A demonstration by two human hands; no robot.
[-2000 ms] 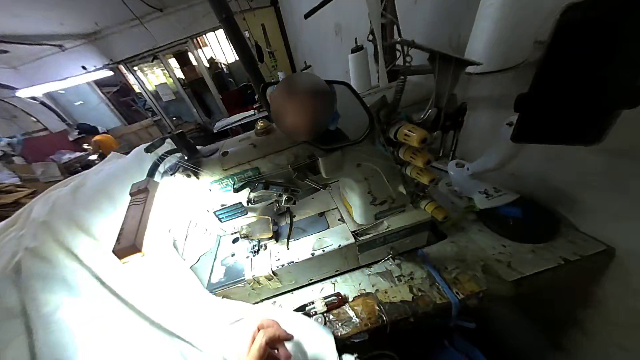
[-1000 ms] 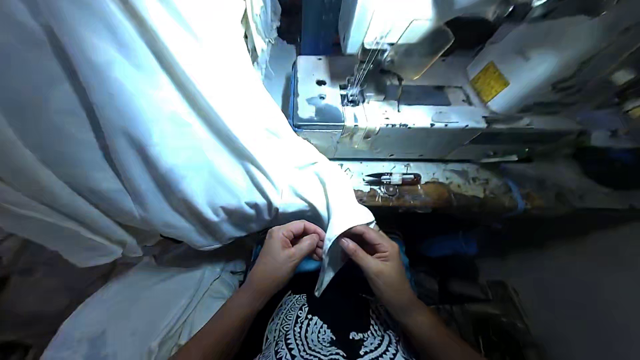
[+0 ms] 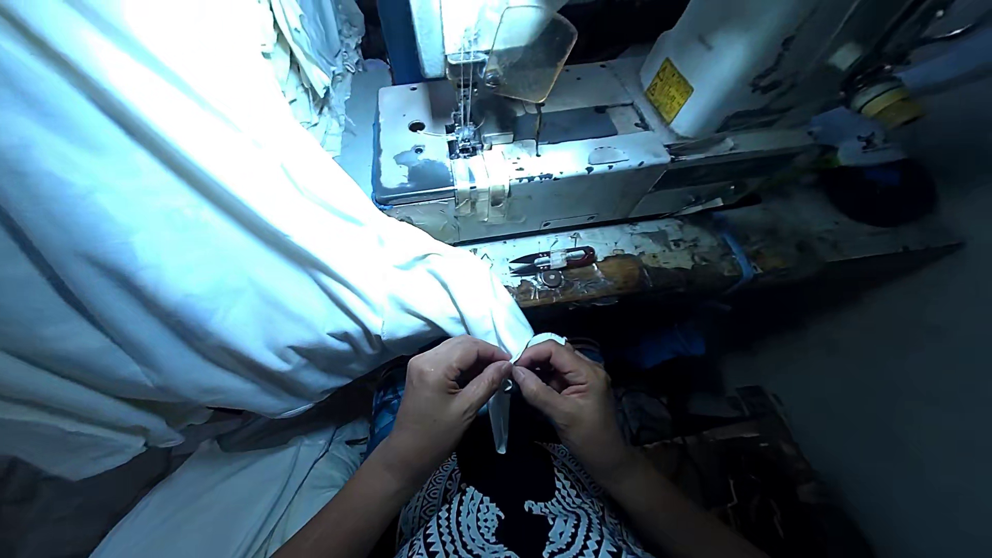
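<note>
White fabric (image 3: 310, 256) spreads over the left side and narrows to a corner between my hands. My left hand (image 3: 453, 384) pinches its edge between thumb and forefinger. Right beside it, my right hand (image 3: 566, 380) pinches the same edge, the fingertips of both hands nearly touching. A small flap of the cloth hangs below them. Beyond the hands stands an industrial sewing machine (image 3: 573, 178), its needles and presser foot (image 3: 465, 139) above the plate with no cloth under them. Thread snips (image 3: 552, 260) lie on the worn table edge in front of the machine.
The worn wooden table edge (image 3: 620, 275) runs between my lap and the machine, with a blue strip (image 3: 736, 256) tied around it. More white cloth (image 3: 232, 496) lies low at the left. A yellow thread cone (image 3: 891, 101) and a dark round object (image 3: 880, 190) are at the right.
The view has swung down from the wider room. My hands, apart on the fabric corner one second ago, have come together at its edge. The snips remain on the table edge.
</note>
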